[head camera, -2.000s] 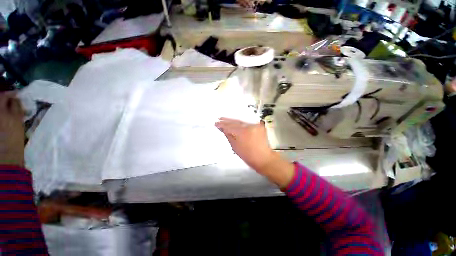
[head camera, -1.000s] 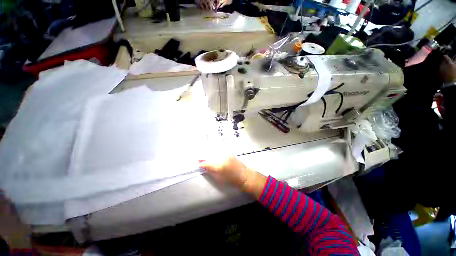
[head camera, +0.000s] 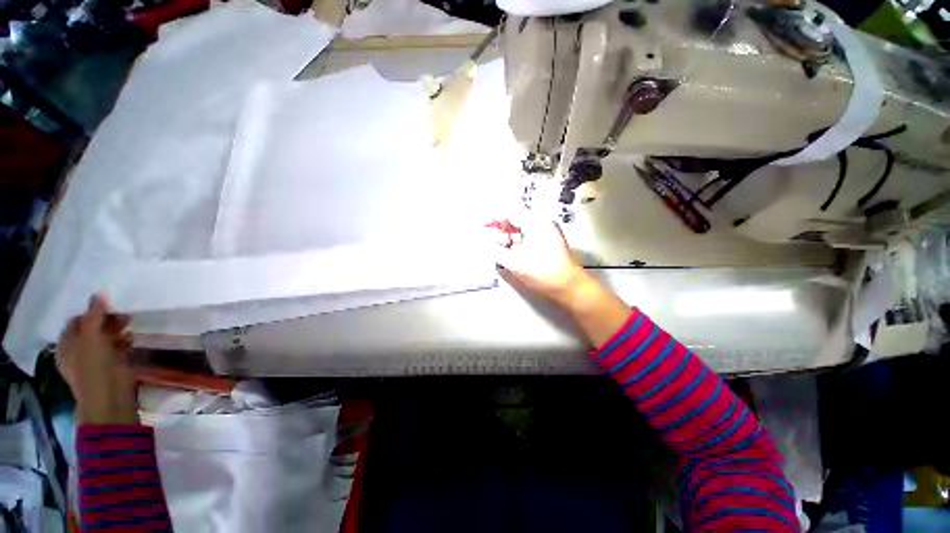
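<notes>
A large white garment panel (head camera: 313, 187) lies on the machine table, with a straight folded band (head camera: 302, 277) along its near side. My left hand (head camera: 96, 349) holds the band's left end at the table's left edge, fingers closed on the cloth. My right hand (head camera: 542, 260) lies at the band's right end, just below the needle area; glare washes out its fingers, and whether it grips the cloth is unclear. The sewing machine head (head camera: 719, 94) stands above, its presser foot (head camera: 542, 193) in bright light.
Red-handled snips (head camera: 677, 198) lie right of the needle. A white tape strip (head camera: 849, 99) hangs over the machine head. A pale oval piece (head camera: 450, 104) shows left of the needle. A printed scale (head camera: 542, 361) runs along the table's front edge. White pieces (head camera: 245, 458) hang below left.
The view has moved closer. My left hand has come fully into view at the band's left end. My right hand has moved from the table's front edge up near the needle. The band now lies straighter.
</notes>
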